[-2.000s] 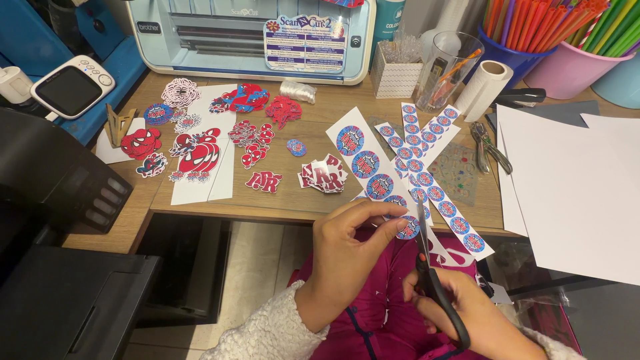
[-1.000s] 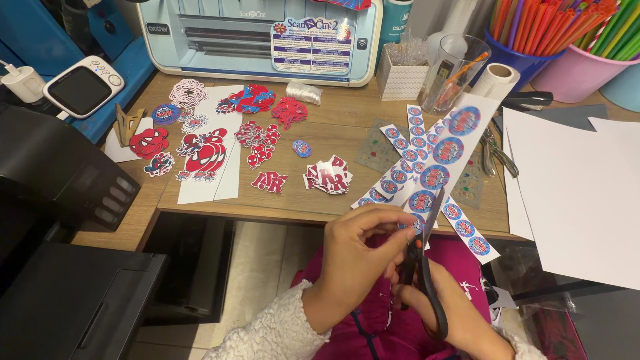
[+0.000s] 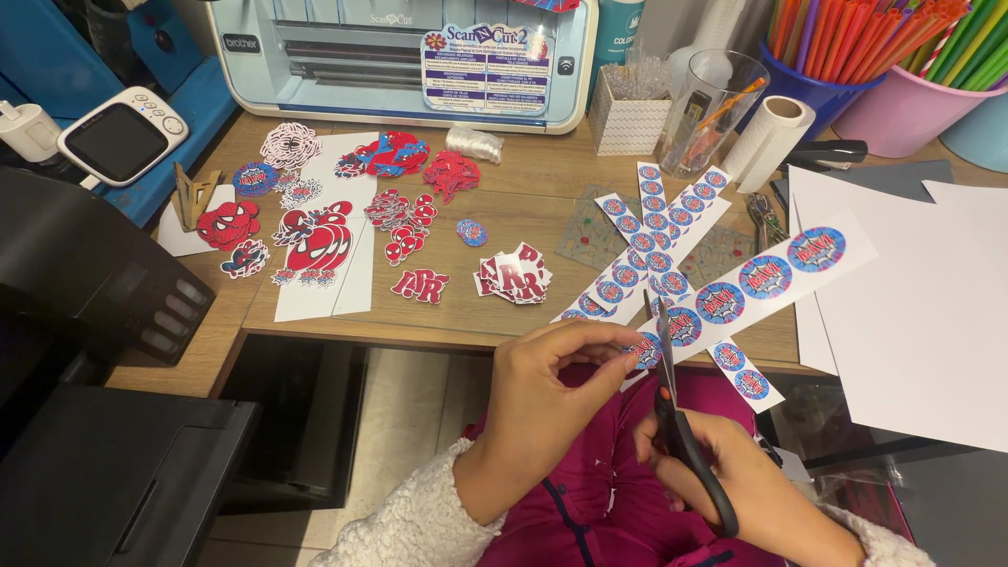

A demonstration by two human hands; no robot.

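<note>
My left hand (image 3: 555, 386) pinches the lower end of a printed paper strip (image 3: 720, 303) between thumb and fingers, at its last round blue-and-red design. The strip slants up to the right over the desk's front edge. My right hand (image 3: 732, 465) holds black-handled scissors (image 3: 683, 441), whose blades point up and lie across the strip between the end circle and the one beside it. Beneath are several narrower strips of smaller round designs (image 3: 654, 205), crossing one another. Cut-out red letters (image 3: 516, 274) and a single round cut-out (image 3: 472, 232) lie left of them.
A Brother cutting machine (image 3: 409, 118) stands at the back. Spider-themed cut-outs (image 3: 319, 248) lie at the left, partly on white paper. A drinking glass (image 3: 709, 118), a patterned box (image 3: 630, 118) and a paper roll (image 3: 768, 142) stand behind the strips. White sheets (image 3: 913, 315) cover the right side.
The held strip has swung from leaning up-left, through steeply up-right, to a flatter slant toward the right. The scissors now cross it between two circles.
</note>
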